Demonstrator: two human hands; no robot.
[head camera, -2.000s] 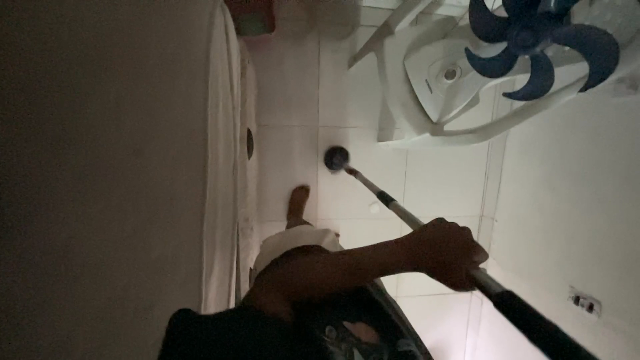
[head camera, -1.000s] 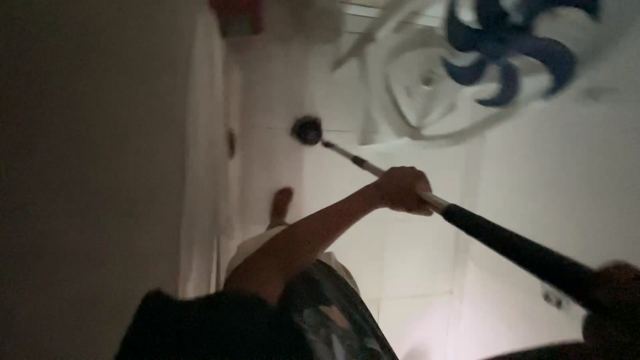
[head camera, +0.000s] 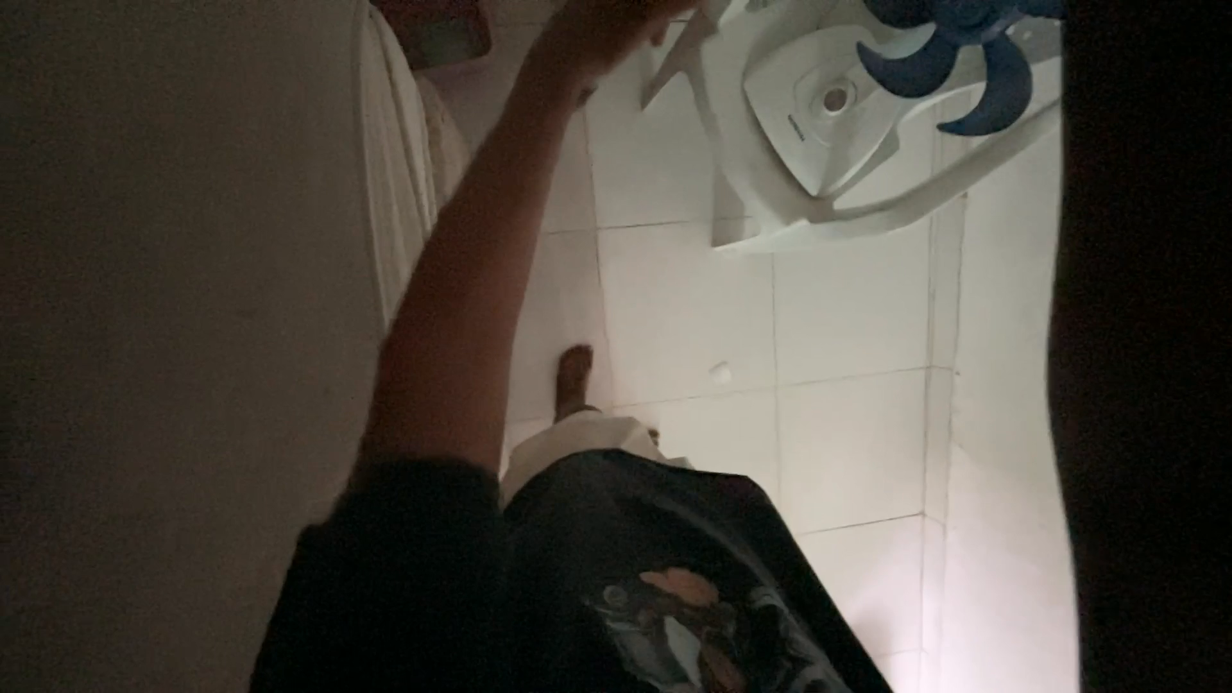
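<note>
My left arm reaches up across the view, and my left hand (head camera: 630, 21) is cut off by the top edge, beside the legs of a white plastic chair (head camera: 866, 217). Its fingers are mostly out of view, so I cannot tell whether it holds anything. A fan with blue blades (head camera: 1006, 82) and a pale base (head camera: 818, 106) is at the chair. No part of the long pole or its dark round head shows. My right hand is not in view; a black shape (head camera: 1145, 385) covers the right side.
Pale floor tiles (head camera: 688, 308) run between a pale, draped cloth edge (head camera: 395, 144) on the left and a wall (head camera: 1006, 404) on the right. A small white thing (head camera: 721, 372) lies on the floor. A reddish container (head camera: 438, 34) stands at upper left. My bare foot (head camera: 575, 375) is below it.
My left hand has moved up to the top edge from the middle of the view, where it gripped the pole. The pole and its dark head have left view; black now covers the right side.
</note>
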